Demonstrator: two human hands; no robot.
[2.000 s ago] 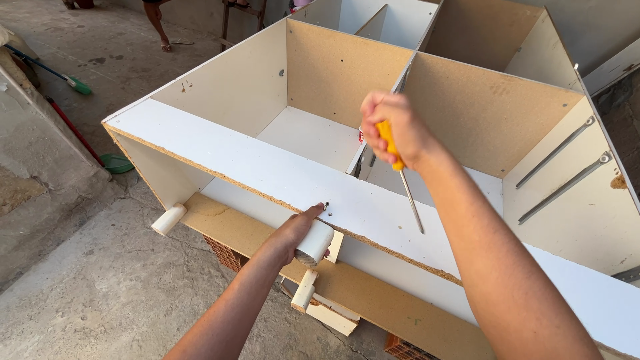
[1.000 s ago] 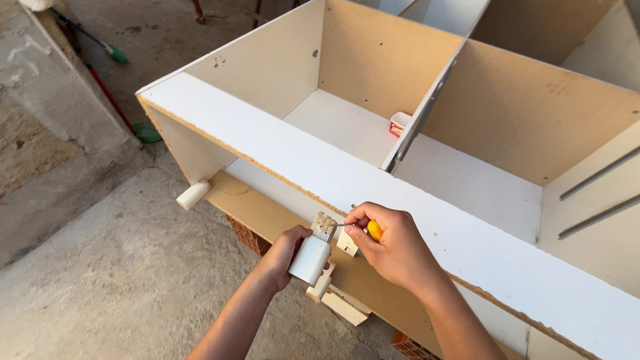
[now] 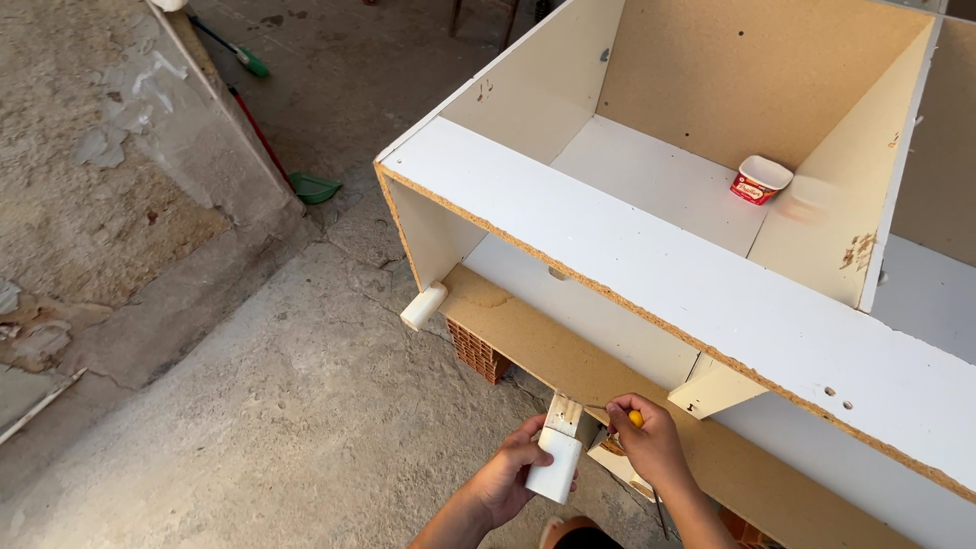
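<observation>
My left hand [image 3: 509,474] grips a white-painted wooden furniture leg [image 3: 554,463] whose bare wood end [image 3: 564,414] points up and has small holes. Beside it, at the right, my right hand [image 3: 648,438] is closed around a screwdriver with a yellow handle [image 3: 636,418]. A thin metal piece from the fingers reaches toward the leg's bare end; I cannot tell whether it touches. A dark metal shaft [image 3: 660,512] shows below that hand. Both hands are in front of a white particleboard cabinet [image 3: 610,229] lying on its back. Another white leg [image 3: 424,305] is at its near left corner.
A red and white plastic tub [image 3: 761,180] sits inside the cabinet. Hollow clay bricks [image 3: 476,352] are under the cabinet's brown lower panel [image 3: 526,328]. A green dustpan [image 3: 313,187] and a green broom head [image 3: 252,61] lie on the concrete floor beside a rough wall [image 3: 175,130].
Two seconds ago my right hand held the screwdriver raised above the white board, and my left hand held the leg against its edge. Both hands are now lower, together at the leg's bare end.
</observation>
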